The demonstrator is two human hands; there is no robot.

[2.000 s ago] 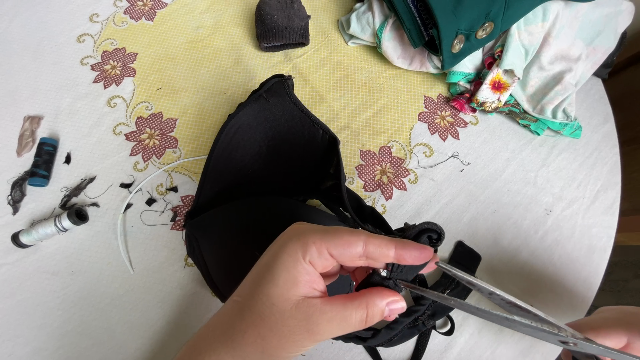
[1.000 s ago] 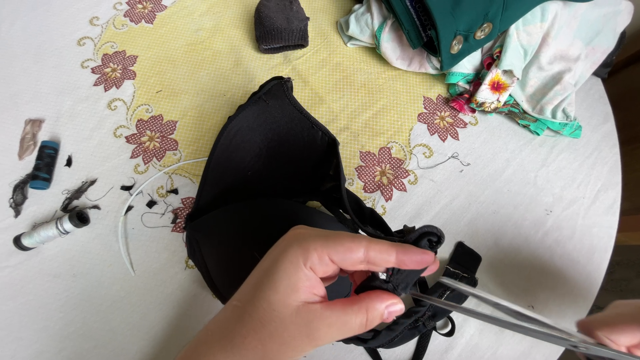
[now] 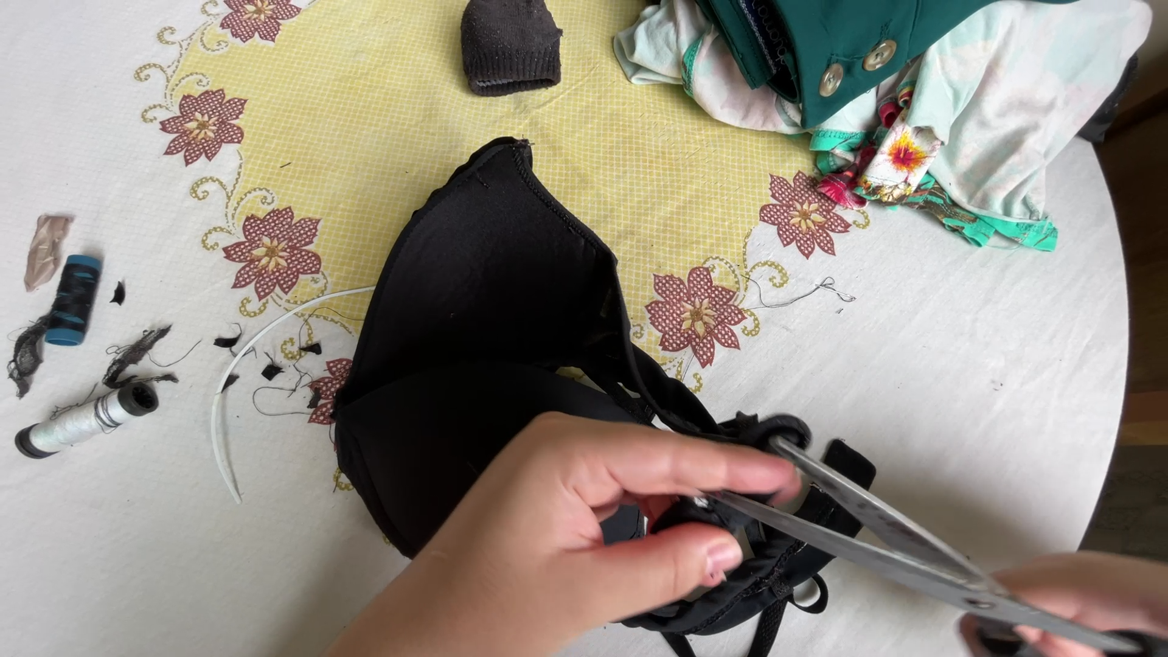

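Observation:
A black padded bra point(image 3: 493, 265) lies on the tablecloth, its cups at the centre and its band bunched to the lower right. My left hand point(image 3: 593, 520) pinches part of the band between thumb and fingers. From the lower right edge, my right hand point(image 3: 1077, 602) grips the handles of metal scissors point(image 3: 912, 557), partly out of view. The scissor blades are spread, with their tips at the black fabric beside my left fingertips; one tip is close to the pinched fold. Whether the blades touch the fabric is unclear.
A white curved boning strip point(image 3: 217, 429), a white thread spool point(image 3: 87, 422), a dark thread spool point(image 3: 73, 299) and black scraps point(image 3: 137, 354) lie at left. A dark knitted item point(image 3: 511, 46) sits at the top, folded garments point(image 3: 985, 128) at upper right.
The scissor blades, close together a second ago, are now spread wider at the band. My left hand keeps its pinch in about the same place.

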